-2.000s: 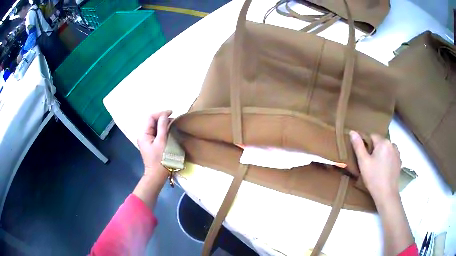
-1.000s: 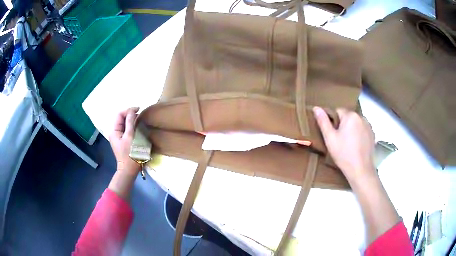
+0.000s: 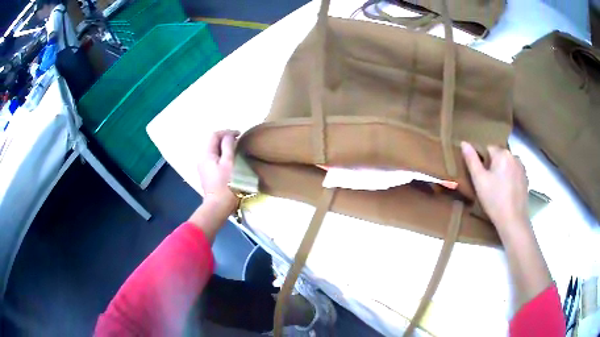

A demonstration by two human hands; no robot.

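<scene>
A tan-brown tote bag (image 3: 375, 79) lies on the white worktable with its mouth towards me, slightly open. Two long handles (image 3: 449, 85) run up over the body and two hang down over the table's near edge. White paper or stuffing (image 3: 368, 178) shows in the mouth. My left hand (image 3: 218, 168) pinches the left mouth corner, beside a pale beige side tab (image 3: 244, 176) with a gold clasp (image 3: 241, 203). My right hand (image 3: 501, 184) grips the right mouth corner, thumb on top. The fingers under the bag are partly hidden.
The white table (image 3: 197, 125) has another brown bag (image 3: 559, 105) at the right and one at the back (image 3: 470, 13). Dark slim tools (image 3: 571, 296) lie at the lower right edge. A green crate (image 3: 148, 99) stands on the floor at the left.
Since one second ago the whole view has shifted, so bag and hands appear further right. Both hands keep their hold on the mouth corners. More of the left sleeve shows.
</scene>
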